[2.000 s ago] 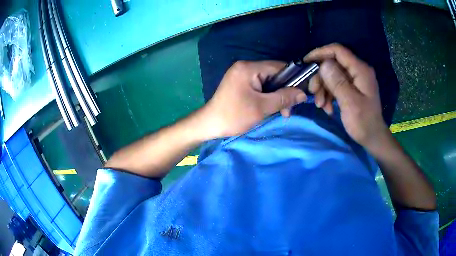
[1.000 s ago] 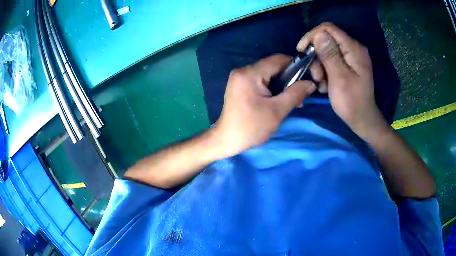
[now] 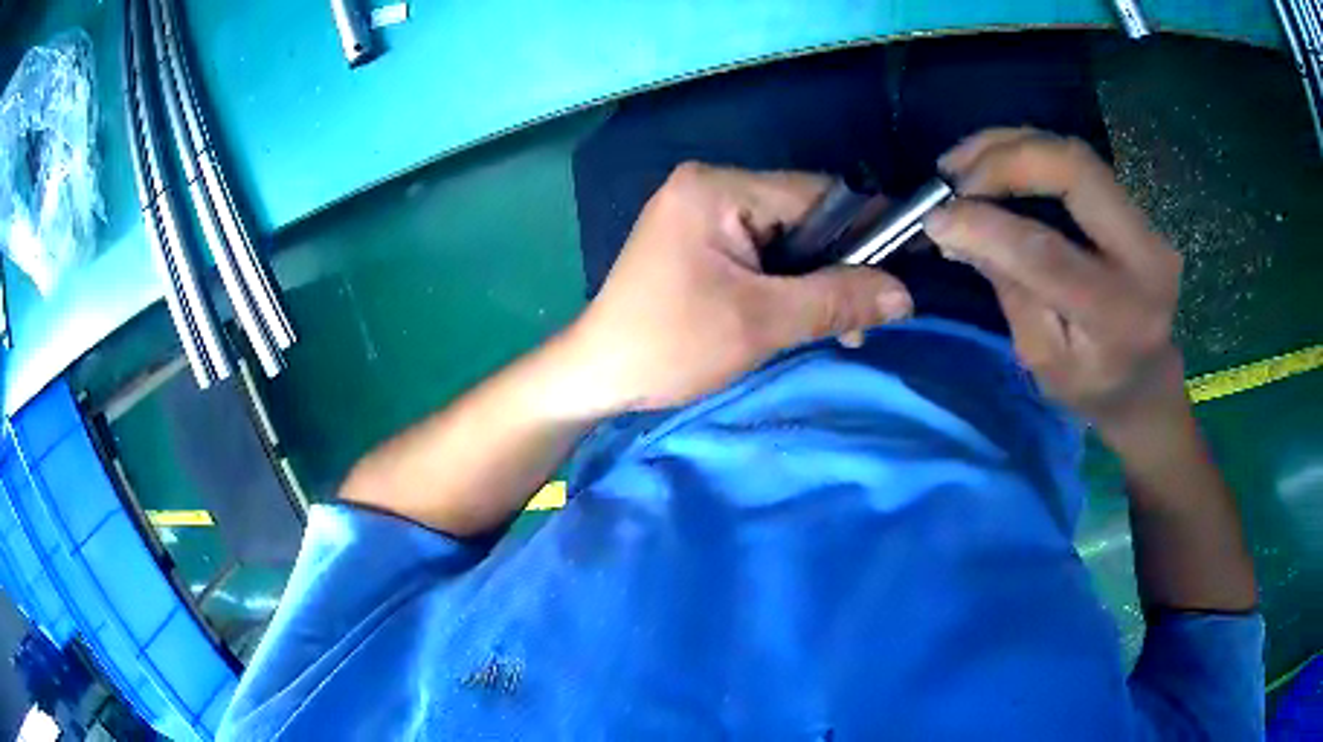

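My left hand (image 3: 747, 276) is closed around short metal tubes over the lap. One bright metal tube (image 3: 900, 222) sticks out between thumb and fingers, pointing up and right. A darker tube (image 3: 839, 218) lies beside it, blurred. My right hand (image 3: 1066, 254) has its thumb and fingertips at the bright tube's outer end. Whether a small piece is between those fingertips cannot be told. The palm of my left hand hides the tubes' lower ends.
Long poles (image 3: 218, 218) overhang the edge of the green bench (image 3: 479, 87) at left. Clear plastic wrap (image 3: 51, 167) lies far left. A short tube (image 3: 353, 32) lies beside a small white piece (image 3: 389, 15). More tubes show top right. Blue crates (image 3: 109, 536) stand lower left.
My right hand has moved right and down, and its fingers are now at the bright tube's tip. My left hand has tilted slightly. The bright tube stands out more clearly from the darker one.
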